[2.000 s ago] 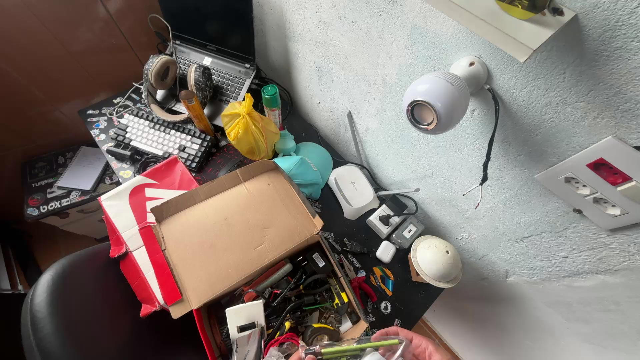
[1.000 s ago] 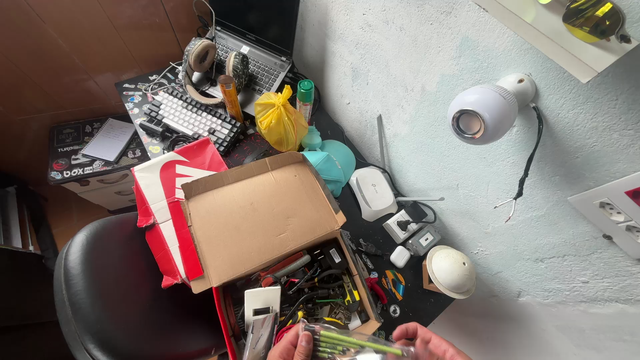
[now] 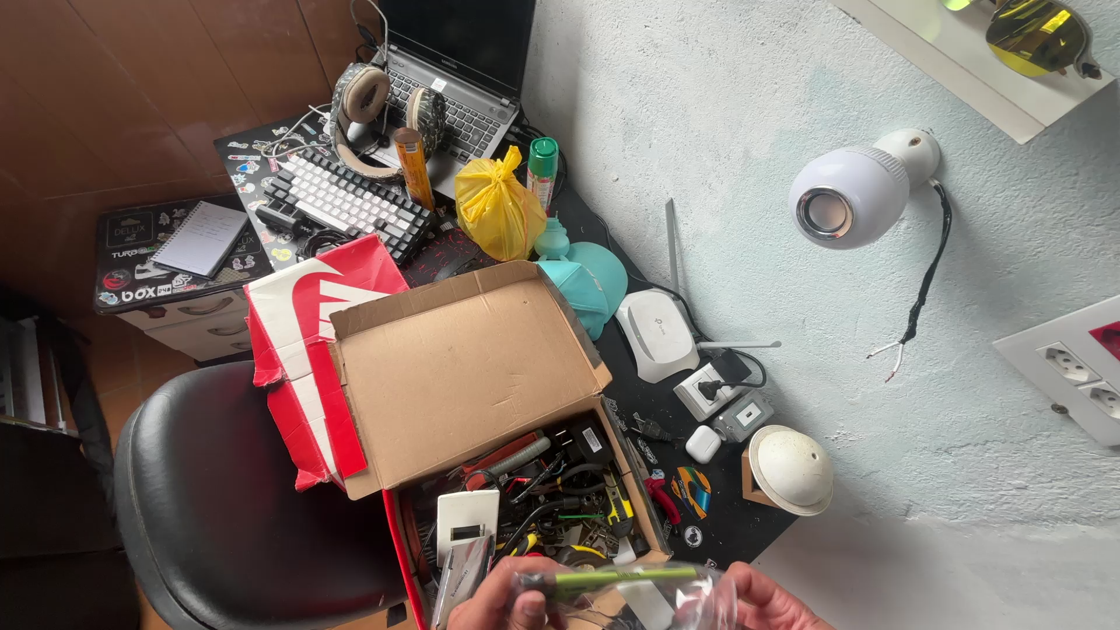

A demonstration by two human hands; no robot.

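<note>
At the bottom edge, my left hand [image 3: 512, 595] grips one end of a clear plastic bag [image 3: 691, 604], with a green pen-like stick [image 3: 626, 577] lying in or against it. My right hand [image 3: 766, 599] pinches the bag's other end. Behind the bag stands an open cardboard shoebox [image 3: 472, 376] filled with cables, a black power adapter [image 3: 588, 440], a yellow-and-black tool [image 3: 619, 507] and a white plastic plate [image 3: 467, 516]. Red-handled pliers [image 3: 662, 500] lie right of the box. On the wall, a round white lamp [image 3: 849, 197] has a black cable [image 3: 929, 271] hanging with bare ends.
A black chair [image 3: 262, 499] stands left of the box. On the desk are a laptop [image 3: 455, 96], headphones, a keyboard [image 3: 350, 201], a yellow bag [image 3: 499, 206], a teal cap [image 3: 586, 284], a white router [image 3: 656, 332] and a white dome [image 3: 792, 468]. Wall sockets [image 3: 1067, 363] are at right.
Two seconds ago only one hand showed at the bag; my left hand has since come into view on it. The view has shifted, so the desk sits farther right.
</note>
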